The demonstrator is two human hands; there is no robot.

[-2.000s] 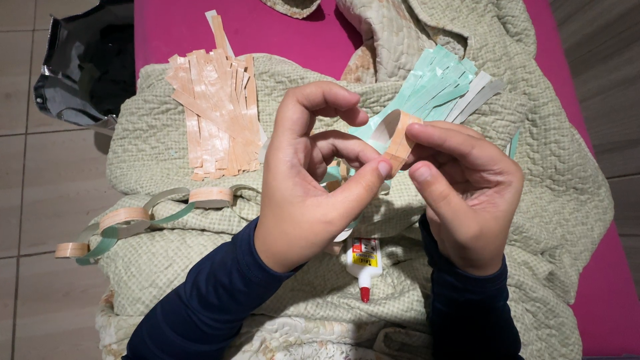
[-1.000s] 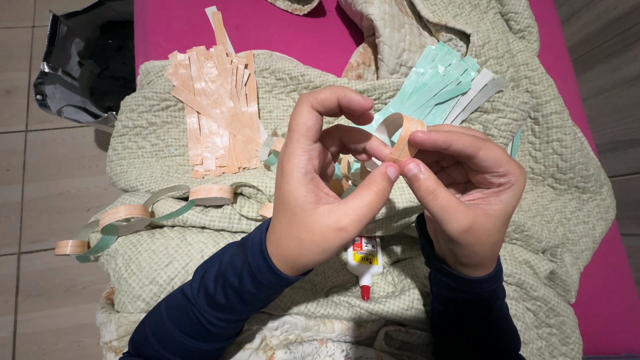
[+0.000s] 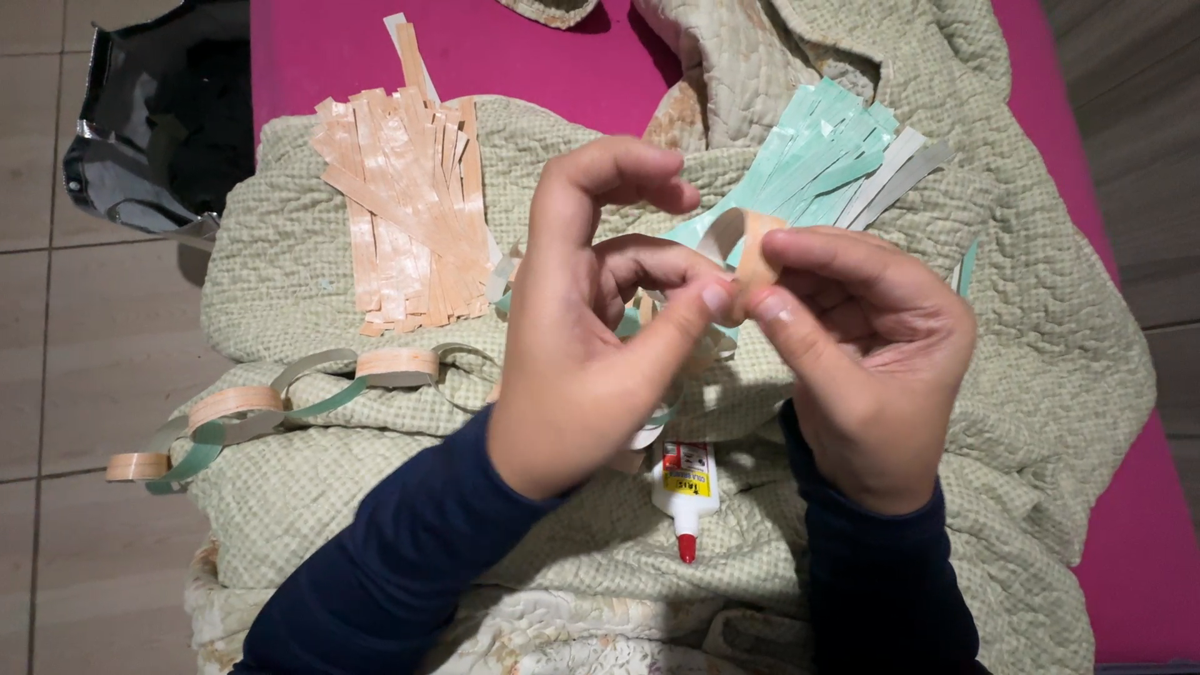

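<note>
Between my left hand (image 3: 600, 328) and my right hand (image 3: 867, 361), a peach paper strip (image 3: 757, 246) is bent into a loop. Both thumbs and forefingers pinch it at its lower part; the other left fingers curl above. A paper chain (image 3: 398, 366) of peach and green links runs from the left to behind my left hand, where part of it is hidden. Below the hands lies a white glue bottle (image 3: 687, 483) with its red tip toward me. Peach paper strips (image 3: 403, 216) are heaped at the upper left, mint green strips (image 3: 820, 155) at the upper right.
A rumpled pale green quilt (image 3: 1012, 375) covers much of the magenta surface (image 3: 450, 56). Grey-white strips (image 3: 891, 178) lie beside the green ones, and a single green strip (image 3: 967, 269) lies farther right. A black, open bag (image 3: 131, 178) stands at the left over the tiled floor (image 3: 103, 356).
The loop's lower part, with a gap showing between its side and my left fingers two seconds ago, is now pinched by both hands. The bottle and the strip piles have stayed put.
</note>
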